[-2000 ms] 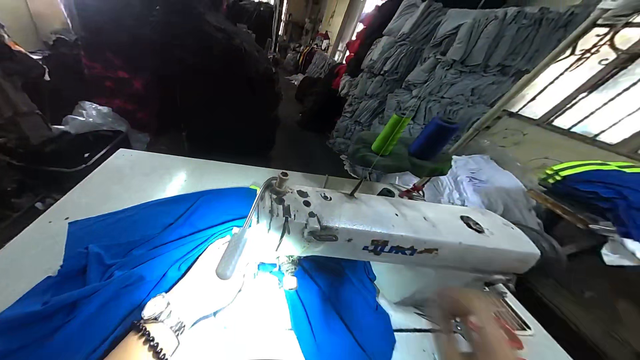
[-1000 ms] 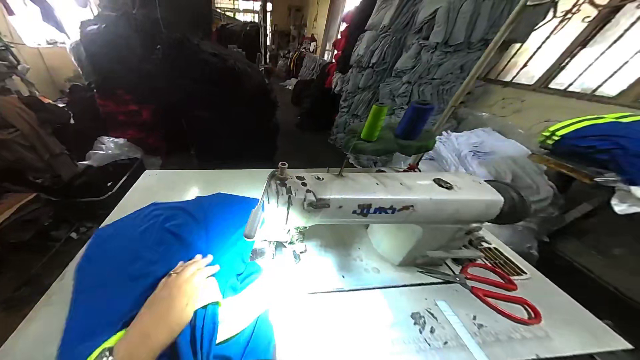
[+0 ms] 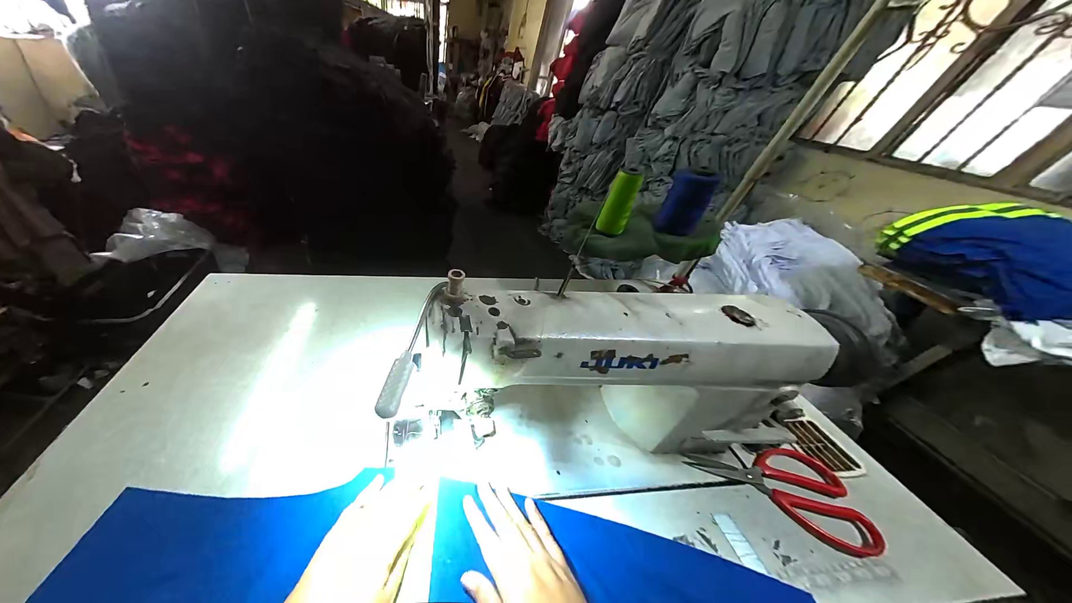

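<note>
A white Juki industrial sewing machine (image 3: pixel 636 339) stands on the pale table. In front of its needle area, blue fabric (image 3: pixel 201 544) spreads along the near edge, with a white and yellow-green strip down its middle. My left hand (image 3: pixel 360 540), washed out by the lamp's glare, lies on the fabric left of the strip; whether its fingers grip the cloth cannot be told. My right hand (image 3: pixel 523 548) rests flat on the blue fabric right of the strip, fingers spread. Red-handled scissors (image 3: pixel 779 486) lie on the table's right side, blades pointing left.
Green (image 3: pixel 621 203) and blue thread cones (image 3: pixel 687 203) stand behind the machine. White cloth (image 3: pixel 779 260) is heaped behind its right end. A blue garment with yellow-green stripes (image 3: pixel 988 251) lies on a stand at right. Stacks of grey fabric (image 3: pixel 670 100) rise behind.
The blue fabric has moved from the left and the needle area to the near edge. My right hand, out of view one second ago, is now on it; my left hand has moved right.
</note>
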